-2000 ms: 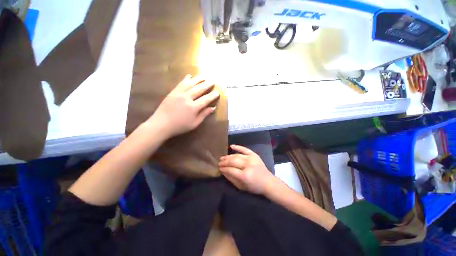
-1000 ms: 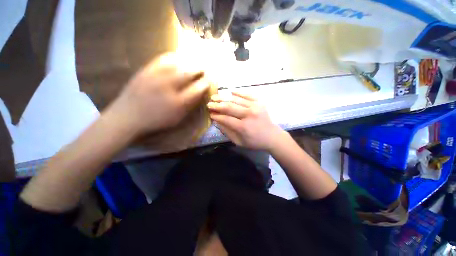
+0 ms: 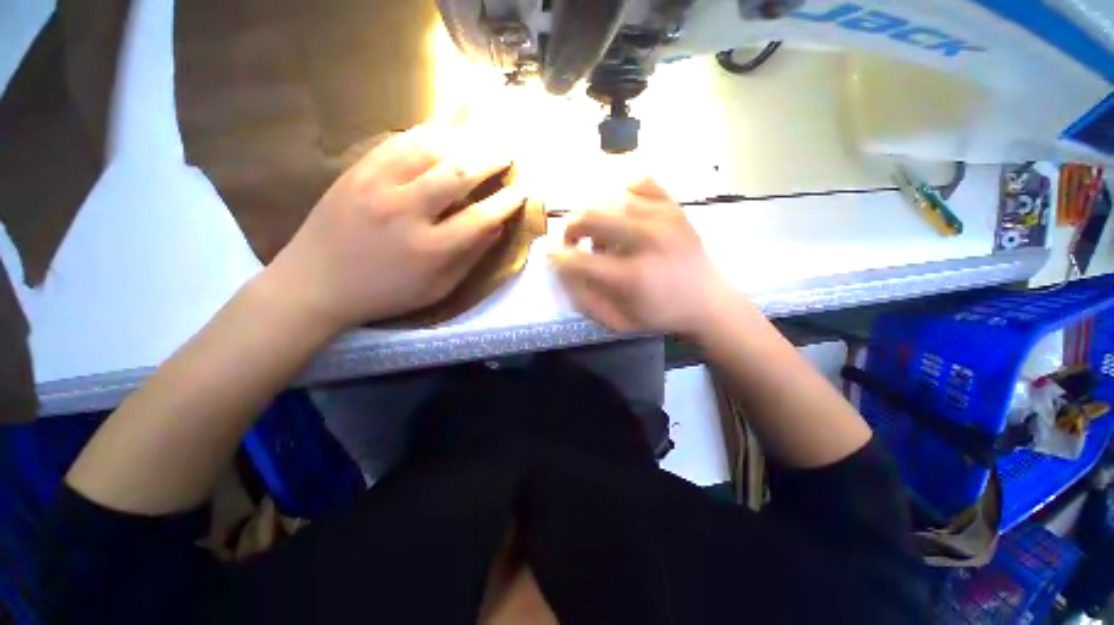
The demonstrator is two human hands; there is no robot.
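Observation:
A brown fabric panel [image 3: 293, 98] lies on the table left of the needle area, its near end bunched under my left hand. My left hand [image 3: 397, 226] presses on and holds the fabric near the table edge. My right hand [image 3: 635, 259] is blurred, just right of the fabric's end, fingers bent; whether it holds anything cannot be told. The white sewing machine [image 3: 904, 61] stands above, its presser foot area [image 3: 519, 76] washed out by lamp glare.
Brown cut pieces [image 3: 61, 134] lie at the far left. Thread snips [image 3: 931, 202], a small parts tray [image 3: 1022, 210] and orange-red tools [image 3: 1077, 193] lie at the right. Blue crates [image 3: 935, 379] stand below the table at right. The grey table edge [image 3: 782, 293] runs in front.
The fabric's near end has come up from my lap onto the table. Both hands have moved up with it, and my right hand has since come away from the fabric to the right.

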